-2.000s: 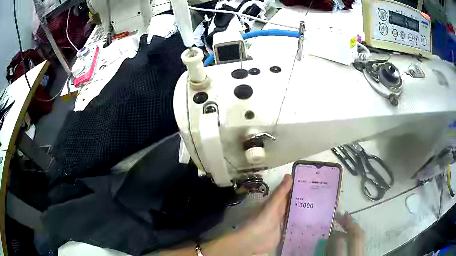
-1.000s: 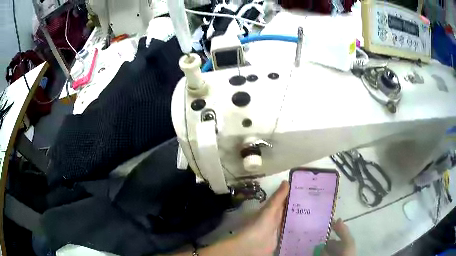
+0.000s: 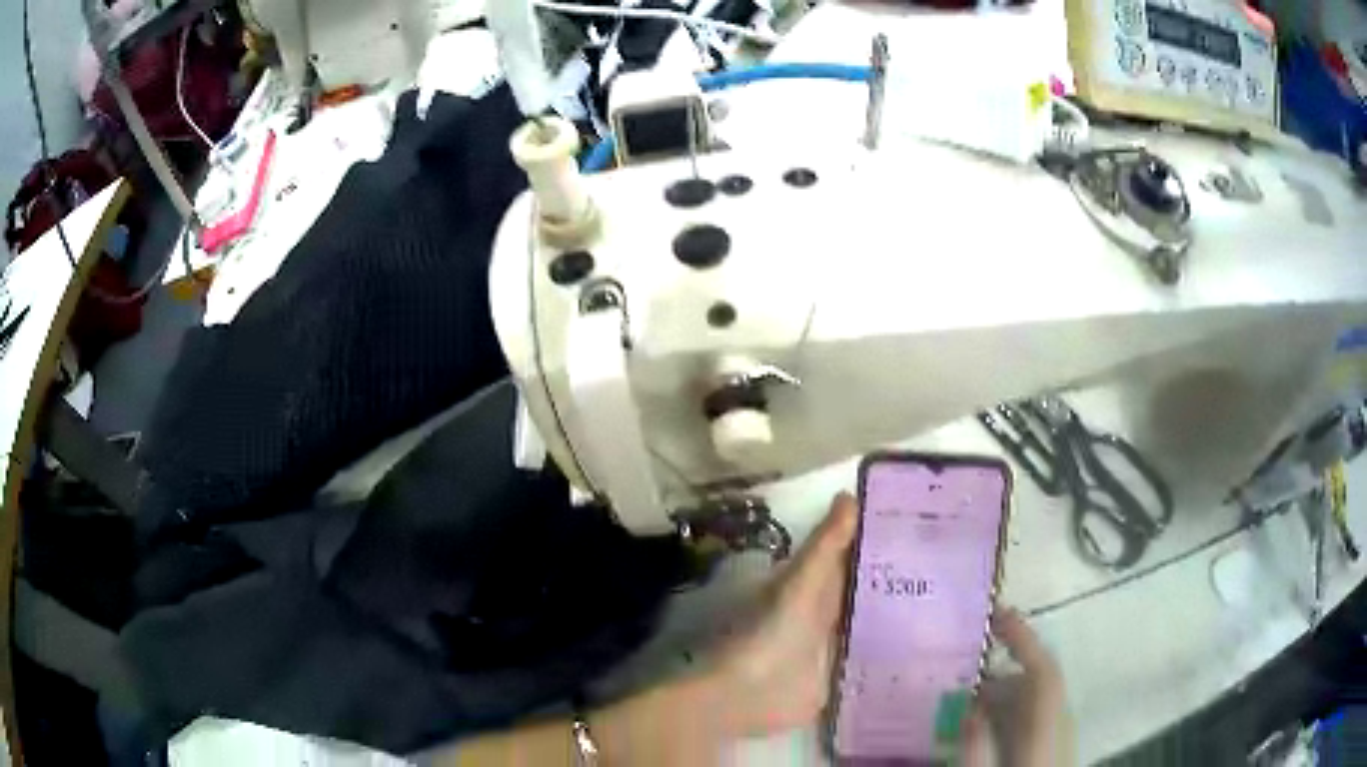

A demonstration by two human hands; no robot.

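Observation:
A smartphone with a lit pink-purple screen and a dark case is upright in front of the machine, right of the needle area. My left hand holds its left edge, with a bracelet at the wrist. My right hand is at the phone's lower right, blurred and cut off by the bottom edge; its fingers lie at or over the lower screen, and whether it grips cannot be told. A smooth dark garment piece lies left of the needle area.
The off-white machine head spans the view. Grey shears lie right of the phone. A textured black fabric heap is behind at the left. A beige control panel, a white box and a blue tube are behind.
The view has shifted, so the machine and phone sit higher in the picture. My right hand has moved from beside the phone to its lower right edge. My left hand keeps its hold.

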